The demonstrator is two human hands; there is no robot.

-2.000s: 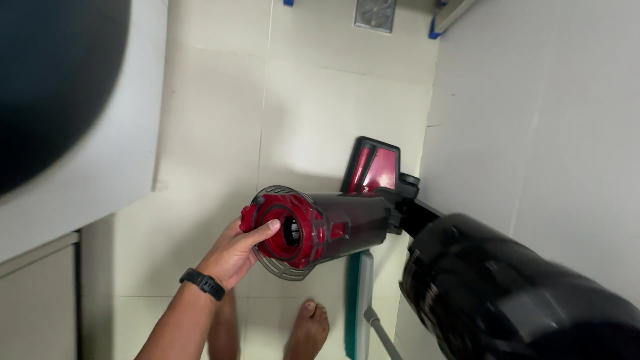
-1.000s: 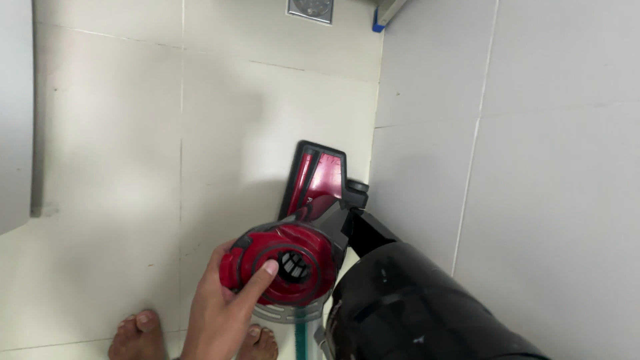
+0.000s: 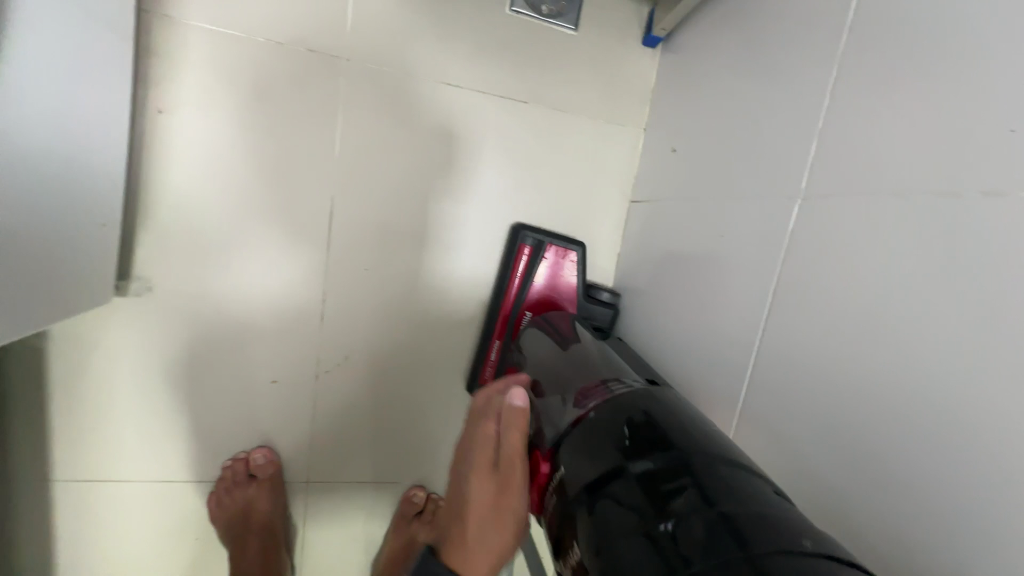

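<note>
A black and red stick vacuum cleaner (image 3: 672, 464) runs from the lower right towards the floor. Its red and black floor head (image 3: 552, 276) lies on the tiles beside the wall. The smoky, see-through dust container (image 3: 576, 364) now lines up with the front of the black body. My left hand (image 3: 488, 472) is against the container's left side, fingers together and pointing up the view; its palm side is hidden, so how firmly it holds is unclear. A dark band circles the wrist. My right hand is out of the view.
A grey tiled wall (image 3: 800, 200) rises at the right. A pale cabinet panel (image 3: 64, 160) stands at the left. A metal floor drain (image 3: 548, 10) and a blue-footed frame (image 3: 654, 32) are at the top. My bare feet (image 3: 252, 504) are on the tiles at the bottom.
The dust container, held apart from the black body with its red ringed end showing, has moved right against the body's front. My left hand has moved from that end to the container's side.
</note>
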